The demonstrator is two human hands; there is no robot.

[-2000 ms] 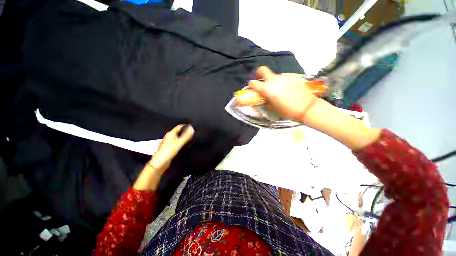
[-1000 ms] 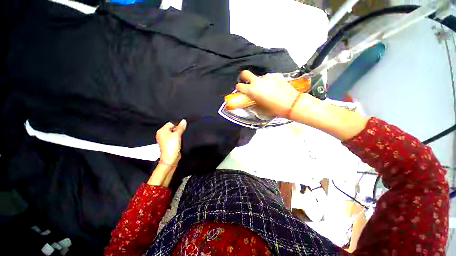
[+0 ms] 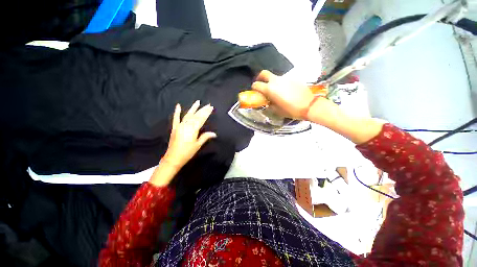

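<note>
A large black garment [image 3: 131,88] lies spread over the white-covered pressing table [image 3: 261,26], with folds and a seam along its upper part. My right hand [image 3: 285,95] is closed around the orange handle of the steam iron [image 3: 267,121]. The iron's pointed tip lies at the garment's right edge, and its rear part is over the white cover. My left hand [image 3: 187,136] rests flat on the garment, fingers spread, to the left of the iron. It holds nothing.
A black hose and pale line [image 3: 376,55] run from the iron to the upper right. A blue box edge [image 3: 109,15] is at the upper left. Black cloth [image 3: 89,219] is heaped at the lower left. An open cardboard box with white scraps [image 3: 323,209] stands below the iron.
My left hand has opened from a pinch on the cloth and now lies spread on the garment. The iron stays near the garment's right edge. The view has shifted, showing more of the blue edge.
</note>
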